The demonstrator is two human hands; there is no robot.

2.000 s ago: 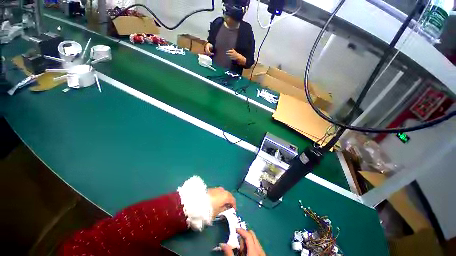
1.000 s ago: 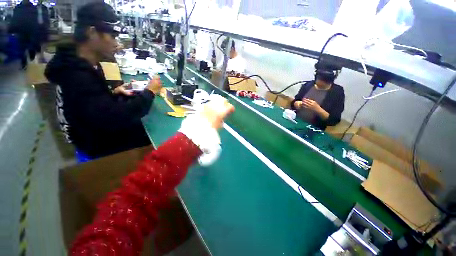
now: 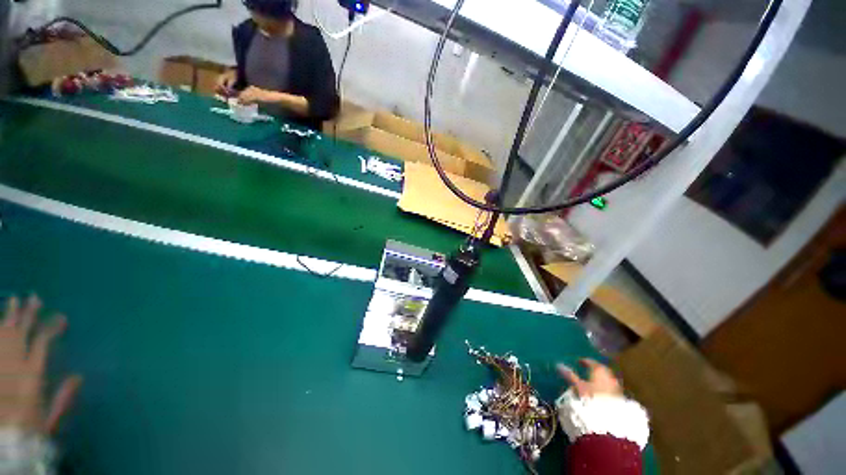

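Note:
My left hand (image 3: 30, 366) is at the left edge over the green bench, blurred, fingers spread and empty. My right hand (image 3: 594, 380) is at the lower right, just beyond the pile of wired motors (image 3: 510, 408); its fingers are apart, partly blurred, and I see nothing in them. The motors are small white-silver blocks in a tangle of brown and yellow wires. The grey-silver screw feeder (image 3: 394, 320) stands left of the pile. The black electric screwdriver (image 3: 445, 301) hangs tilted over the feeder's right side.
The green bench (image 3: 213, 371) meets a darker conveyor (image 3: 250, 209) behind a pale rail (image 3: 185, 238). A seated person (image 3: 283, 70) works across it. A cardboard sheet (image 3: 445, 199) and white strips (image 3: 380, 168) lie on the far side. A black cord loops overhead.
The view has swung back right. My left hand, earlier reaching to the white units at the upper left, now is spread and empty over the bench. My right hand has come into view beside the motors.

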